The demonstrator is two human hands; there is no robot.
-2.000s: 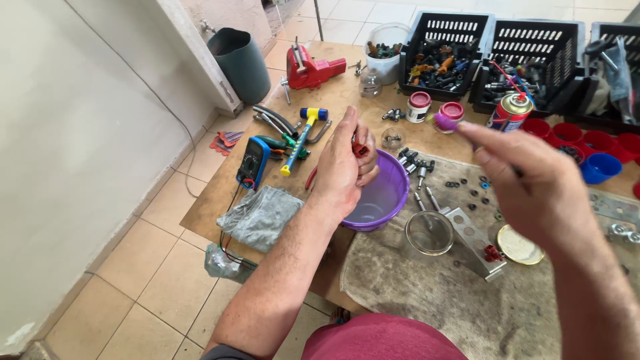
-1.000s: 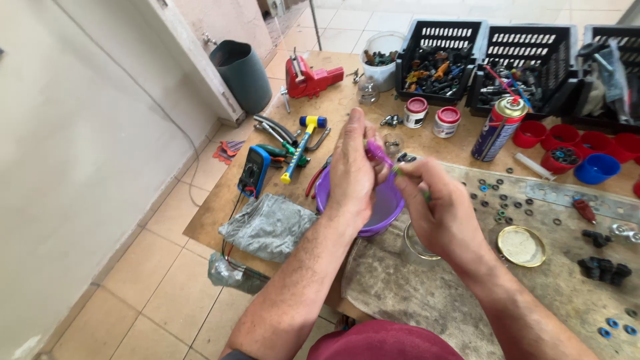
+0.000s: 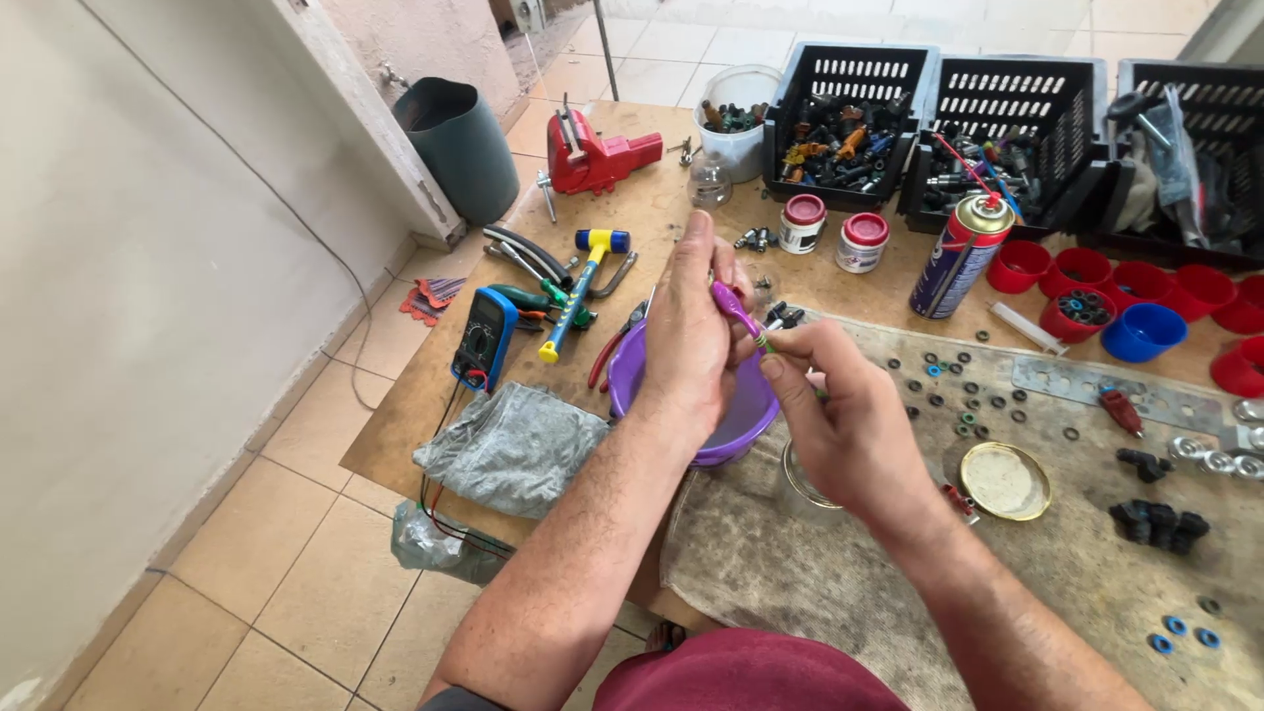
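Observation:
My right hand (image 3: 839, 405) grips a purple and green toothbrush (image 3: 733, 302), its head against the fingers of my left hand (image 3: 691, 336). The left hand is closed around a small part, mostly hidden by the fingers; a bit of red shows there. Both hands are above a purple plastic bowl (image 3: 628, 377) with liquid in it. A glass jar (image 3: 796, 486) stands partly behind my right hand, on a stained cloth (image 3: 750, 563). Fuel injectors (image 3: 785, 316) lie just beyond the bowl.
At left are a grey rag (image 3: 513, 449), a multimeter (image 3: 484, 336), a mallet (image 3: 583, 291) and a red vise (image 3: 597, 153). Behind stand two red-lidded jars (image 3: 803, 225), a spray can (image 3: 960, 259) and black bins (image 3: 839, 128). Red cups (image 3: 1019, 267) and small seals (image 3: 973, 403) are at right.
Two seconds ago my right hand was raised to the right with the toothbrush, apart from my left. It has come in to my left hand, which stays above the bowl.

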